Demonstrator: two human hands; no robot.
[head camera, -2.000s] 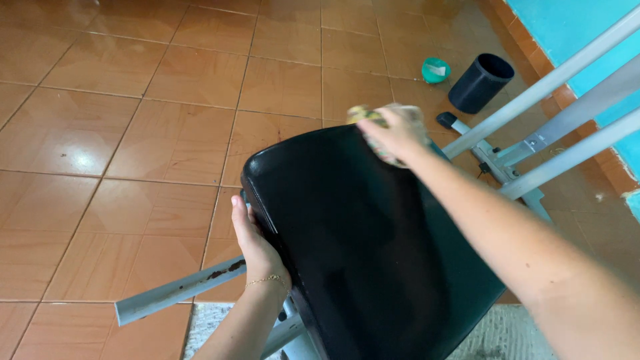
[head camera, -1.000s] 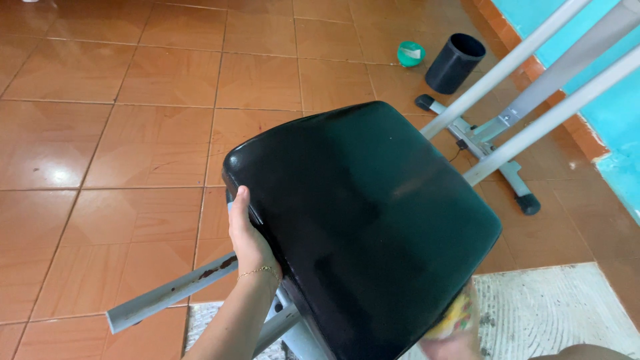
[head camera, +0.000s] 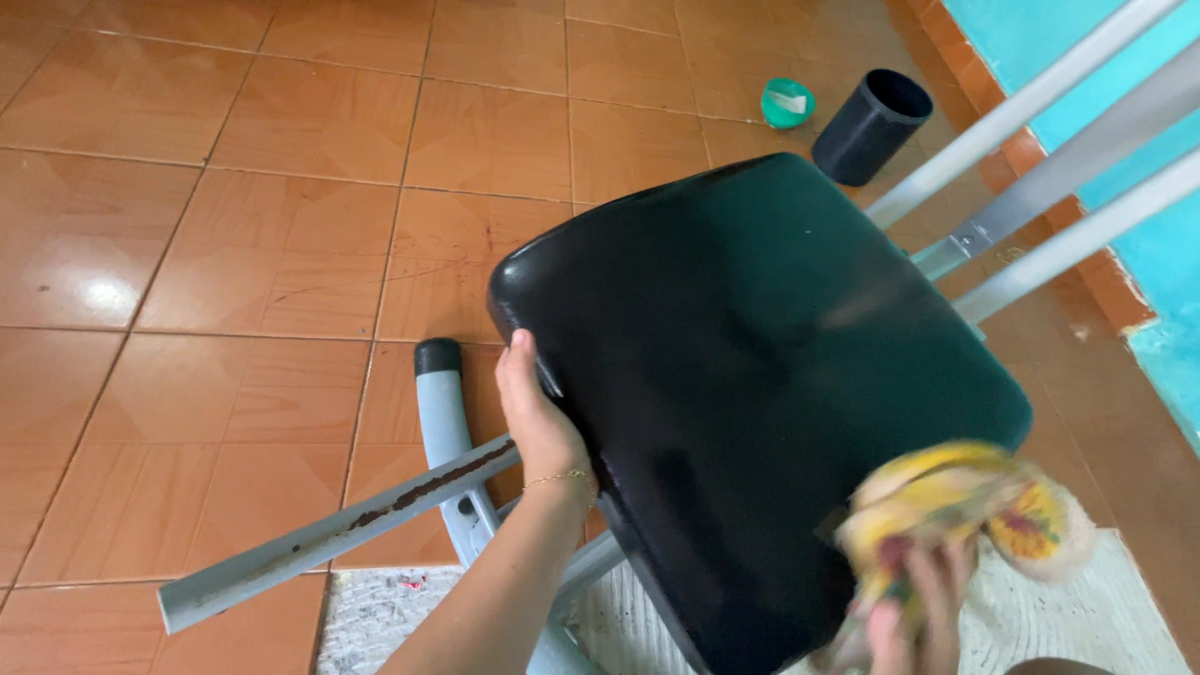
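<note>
A black padded seat (head camera: 750, 375) on a grey metal frame fills the middle of the head view, its surface shiny. My left hand (head camera: 544, 412), with a thin bracelet at the wrist, grips the seat's left edge, thumb on the rim and the other fingers hidden. My right hand (head camera: 923, 591) holds a bunched yellow patterned cloth (head camera: 947, 516) against the lower right part of the seat; both are blurred. A grey metal bar (head camera: 347, 525) with rusty patches sticks out at the lower left, beside a curved grey leg (head camera: 445, 412) with a black end cap.
Beyond the seat, a small green bowl (head camera: 787, 103) with something whitish in it and a dark cylindrical container (head camera: 872, 127) stand on the orange tiled floor (head camera: 281, 244). Pale metal tubes (head camera: 1078, 234) slope up at the right, before a turquoise wall (head camera: 1153, 272). Rough whitish flooring (head camera: 375, 614) lies below.
My right hand with the cloth was at the seat's far edge, then at its lower right side, and is now over the lower right surface. My left hand keeps its hold on the left edge.
</note>
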